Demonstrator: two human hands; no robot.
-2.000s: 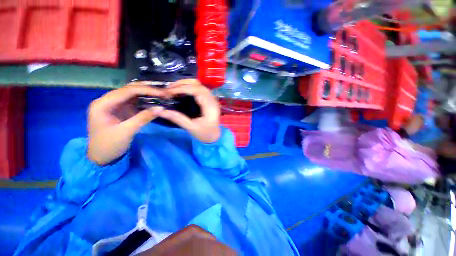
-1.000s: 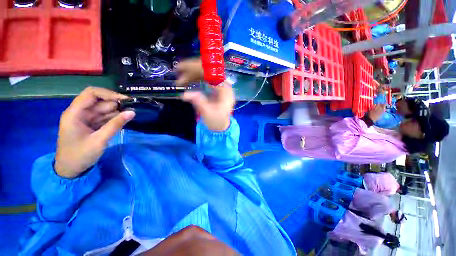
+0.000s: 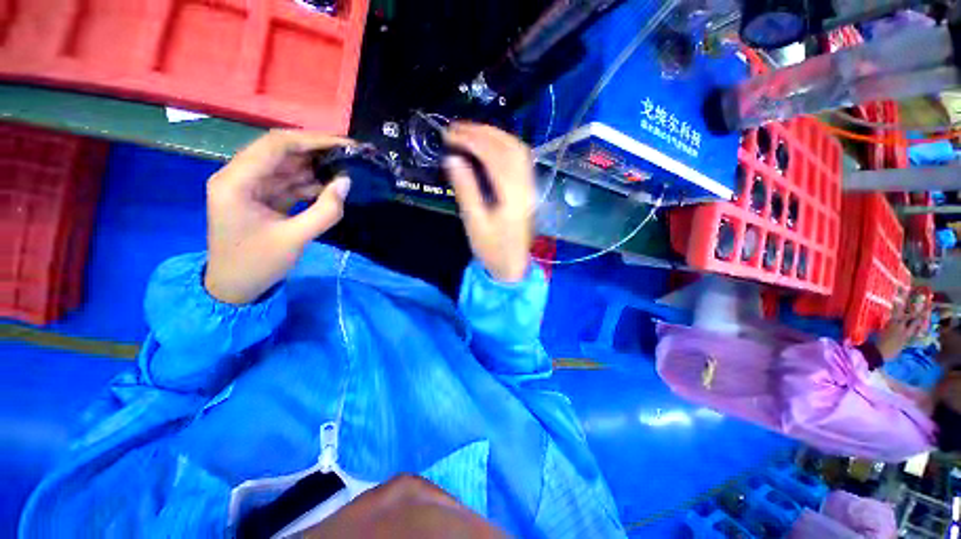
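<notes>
My left hand (image 3: 263,205) pinches a dark, shiny watch case (image 3: 348,161) in front of the fixture's left edge. My right hand (image 3: 498,195) is over the right side of the black test fixture (image 3: 419,187) and holds a second dark, rounded piece (image 3: 483,177), apparently a watch case, along its fingers. The fixture's shiny round seat (image 3: 423,139) shows just left of my right fingers, partly covered by them. The red lever grip is not visible; a dark metal arm (image 3: 548,37) rises above the fixture.
A red compartment tray (image 3: 200,58) stands left of the fixture. The blue-and-white tester (image 3: 643,132) stands to the right, with a thin pale tube (image 3: 606,255). Red trays of round cases (image 3: 775,200) and a person in a pink smock (image 3: 785,384) are farther right.
The red grip beside my right hand has left view. My right hand has moved from the grip area to the seat and now holds a dark piece. My left hand still holds its case. The view has shifted.
</notes>
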